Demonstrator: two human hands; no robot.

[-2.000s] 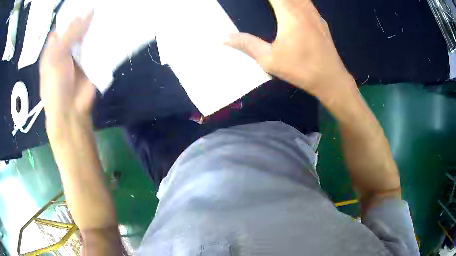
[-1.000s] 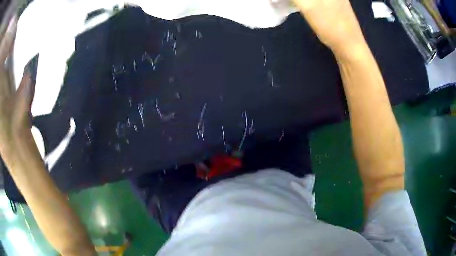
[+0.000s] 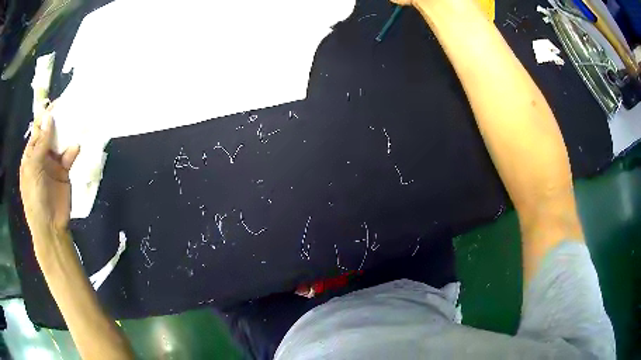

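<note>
A large white cut fabric panel [image 3: 204, 63] lies flat at the upper left and centre, with a notched right edge. My left hand [image 3: 48, 172] is at its left edge, with thumb and fingers around white fabric. A narrow white strip [image 3: 43, 76] stands out above those fingers. More white fabric [image 3: 86, 184] hangs below the panel beside my left hand. My right hand [image 3: 411, 3] is mostly cut off by the top edge. A dark teal pencil [image 3: 388, 26] sticks out below it; its grip is hidden.
The dark table cloth [image 3: 281, 169] carries thread ends. A loose white strip [image 3: 110, 264] lies at lower left, a small white scrap [image 3: 547, 51] at upper right. A yellow pattern [image 3: 486, 8] shows at the top edge. Shiny clear items [image 3: 582, 60] lie far right. Green floor [image 3: 485, 271] shows below.
The white fabric has moved away from my body and lies spread out. My right hand has left the panel and gone to the top edge, beside the pencil. The view has shifted.
</note>
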